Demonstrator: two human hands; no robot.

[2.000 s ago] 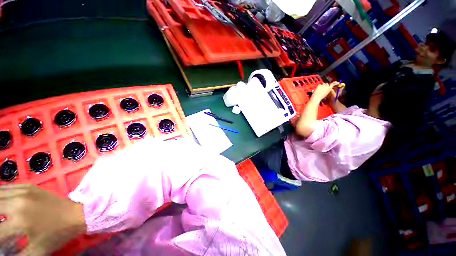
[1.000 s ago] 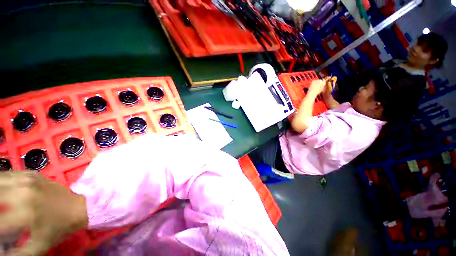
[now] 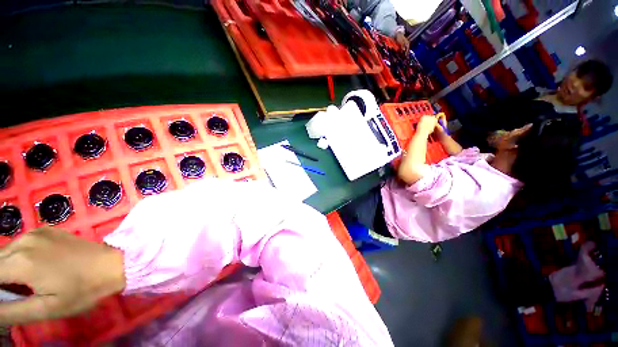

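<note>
My right hand (image 3: pixel 57 274) is at the left edge in a pink sleeve, its fingertips cut off by the picture's edge. A small dark and silvery item (image 3: pixel 12 293) shows between thumb and fingers; too little shows to name it. The hand is over the near part of a red-orange tray (image 3: pixel 173 150). Two rows of its square pockets hold round dark watch heads (image 3: pixel 105 193), lying flat. The pockets nearer to me show bare plastic beside the sleeve. My left hand is not in view.
Beyond my sleeve lie a white paper sheet (image 3: pixel 281 169) with pens (image 3: pixel 305 167) and a white bench device (image 3: pixel 352 135). Stacked red trays (image 3: pixel 291 44) stand at the back. A person in a pink smock (image 3: pixel 450 196) works at the right; another person is behind.
The view has shifted slightly. My right hand has turned and is sharper, and the silvery item between its fingers now shows. The neighbouring person's head and arms have moved.
</note>
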